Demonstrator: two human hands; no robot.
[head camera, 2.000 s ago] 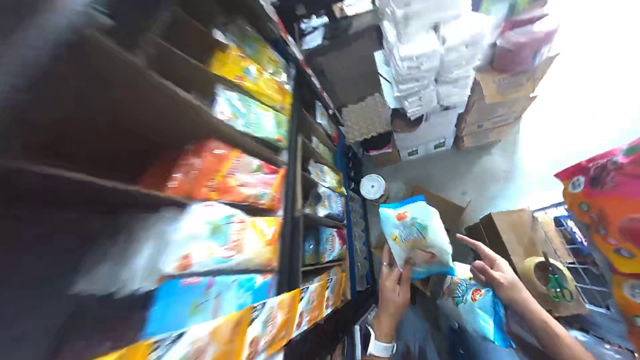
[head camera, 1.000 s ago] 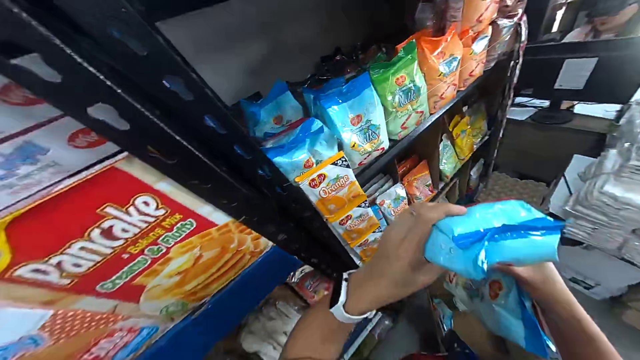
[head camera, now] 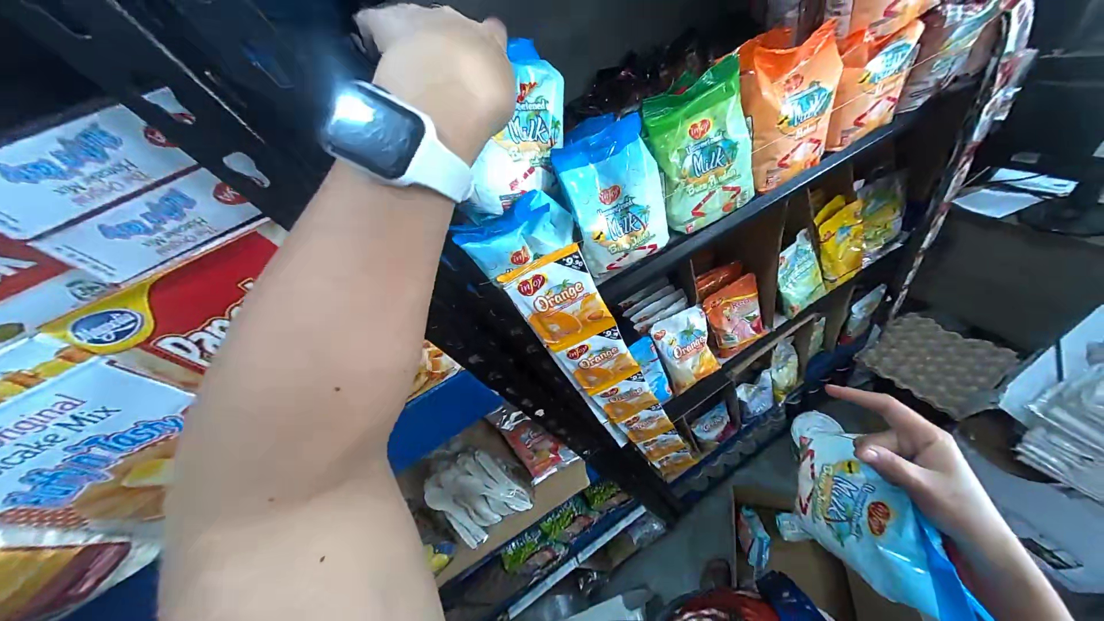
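Observation:
My left hand (head camera: 440, 69), with a white-banded watch on its wrist, is raised at the upper shelf beside an upright blue-and-white milk powder pouch (head camera: 530, 125). Its fingers are partly hidden, so its grip is unclear. Below that pouch, another blue pouch (head camera: 522, 228) leans behind a hanging strip of orange sachets (head camera: 561, 302). To its right stand a blue pouch (head camera: 612, 198), a green pouch (head camera: 703, 155) and orange pouches (head camera: 793, 108). At lower right, my right hand (head camera: 914, 457) holds a blue-and-white milk powder pouch (head camera: 849, 509) tilted, thumb on it and index finger extended.
A black perforated shelf post (head camera: 552, 414) stands between the bays. Pancake mix boxes (head camera: 198, 319) fill the left bay. Lower shelves hold small pouches (head camera: 686, 345) and white gloves (head camera: 479, 492). An open cardboard box (head camera: 793, 569) sits on the floor; egg trays (head camera: 940, 358) lie at right.
One second ago both hands were together at a blue pouch, with a second pouch beneath it. My left hand has moved away from my right, up to the shelf; my right keeps one pouch.

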